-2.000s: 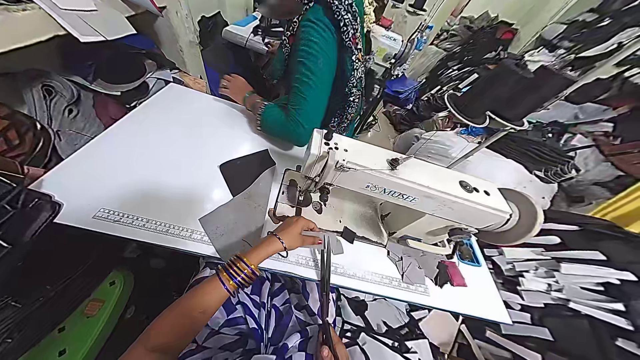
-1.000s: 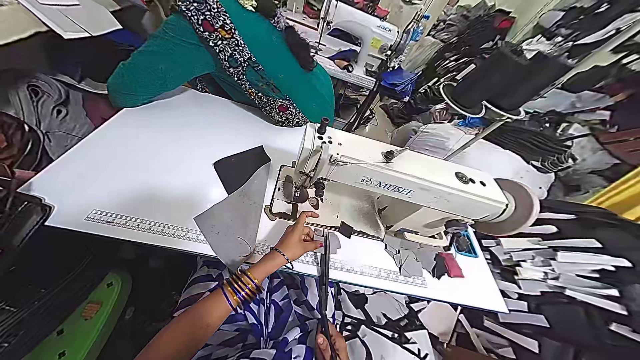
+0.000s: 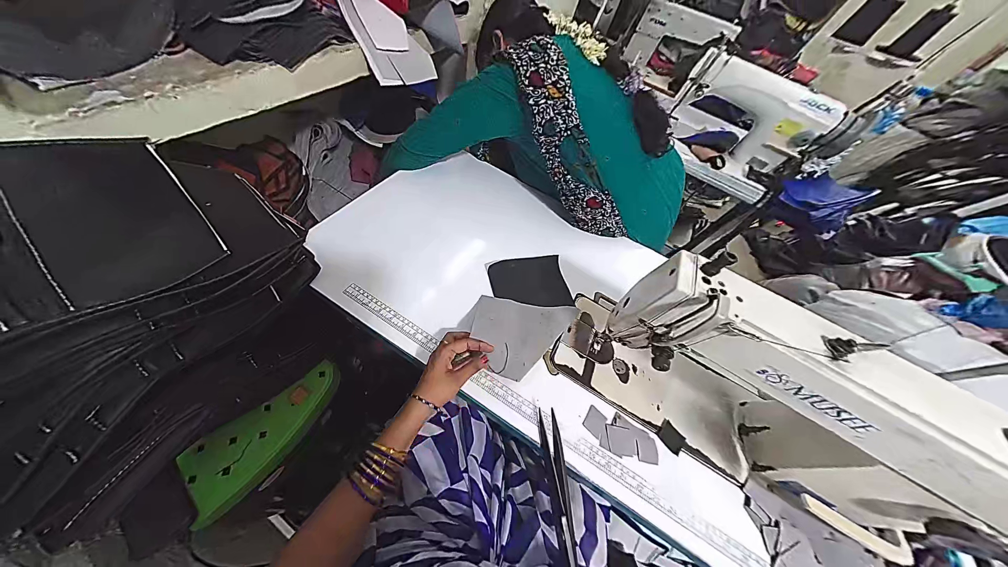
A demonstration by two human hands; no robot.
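Note:
My left hand [image 3: 455, 368], with bangles on the wrist, is over the near edge of the white table [image 3: 409, 228], its thumb and forefinger close together. A thin dark curved line, perhaps a thread, shows beside the fingertips over a grey sheet piece [image 3: 520, 335]. A black piece [image 3: 531, 281] lies partly under or against that sheet. Long dark scissors [image 3: 557, 488] point up from the bottom edge, blades slightly apart; my right hand is outside the view. Several small grey pieces [image 3: 620, 435] and a small black piece [image 3: 671, 436] lie near the sewing machine [image 3: 756, 346].
A printed ruler scale [image 3: 390, 316] runs along the table's near edge. Across the table a person in a teal top [image 3: 630, 181] leans over. Stacked black panels [image 3: 102, 228] and a green plastic piece [image 3: 260, 441] are at left. Another sewing machine [image 3: 756, 110] stands behind.
My left hand has moved left, away from the scissors, to the grey sheet. The scissor blades have parted slightly. The person opposite has bent over. The view has swung left.

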